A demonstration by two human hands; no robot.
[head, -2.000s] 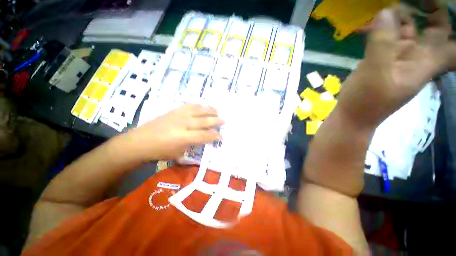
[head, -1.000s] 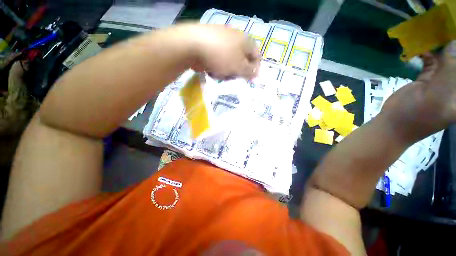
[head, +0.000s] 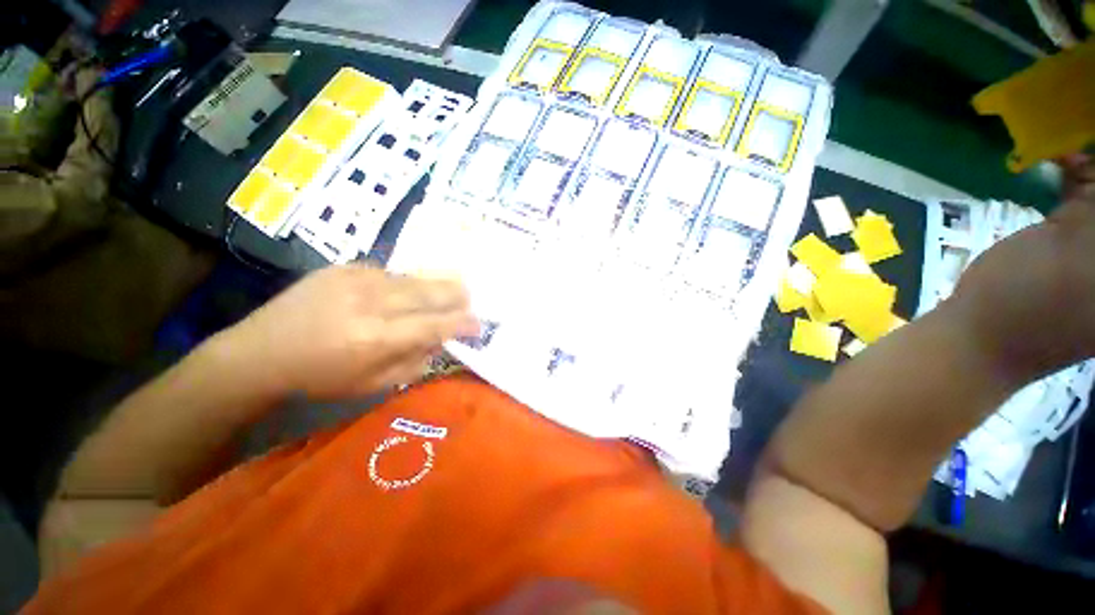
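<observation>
A large whitish blister tray (head: 820, 102) lies in front of me with rows of rectangular frames (head: 622, 144). Several frames in the far row carry yellow borders (head: 654, 94). The near part of the tray is washed out by glare. My left hand (head: 372, 324) is at the tray's near left edge, fingers together and pointing right; whether it grips anything is unclear. My right hand (head: 1057, 240) is at the right edge, blurred and partly cut off. A yellow piece (head: 1042, 111) shows just above it; I cannot tell whether my hand holds it.
Left of the tray lie a yellow sticker sheet stack (head: 315, 144), white die-cut sheets (head: 382, 174) and a grey-beige block (head: 237, 102). Right of it are yellow scraps (head: 850, 294), a white liner pile (head: 1021, 421) and a blue pen (head: 958, 484). Another person's sleeve (head: 48, 180) shows at far left.
My left hand has moved from over the tray to its near left edge; the yellow strip below it is gone from view. My right hand has moved to the right edge. The view has shifted.
</observation>
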